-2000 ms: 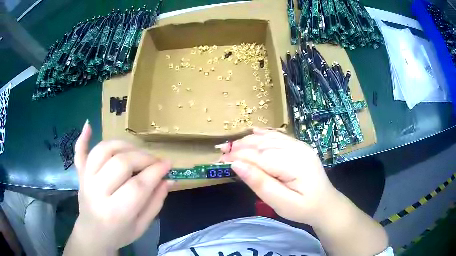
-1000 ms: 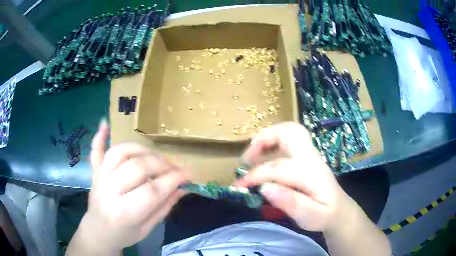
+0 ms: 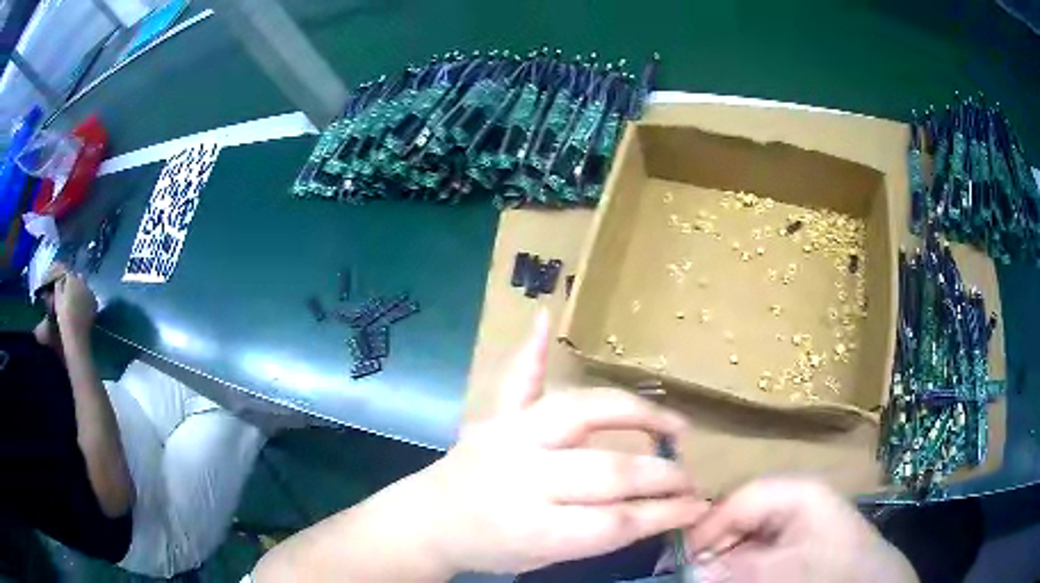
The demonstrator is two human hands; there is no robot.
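Observation:
My left hand (image 3: 570,478) is in front of the box, its fingers bent over a display circuit board (image 3: 682,556) that is mostly hidden. A small dark piece shows at its fingers. My right hand (image 3: 787,530) is blurred and closes its fingertips at the board's lower part, touching the left hand's fingers. The cardboard box (image 3: 696,285) behind my hands holds scattered small yellow pieces (image 3: 833,233). No lit digits show.
A long board stack (image 3: 479,131) lies behind left; a board pile (image 3: 941,376) is right of the box, another behind it. Loose display covers (image 3: 371,330) lie left, a few on the cardboard sheet (image 3: 502,330). Another person (image 3: 74,433) sits at far left.
The view has swung left, so the box now stands further right. The board has turned from sideways to roughly upright, is mostly covered by my hands, and its lit digits no longer show.

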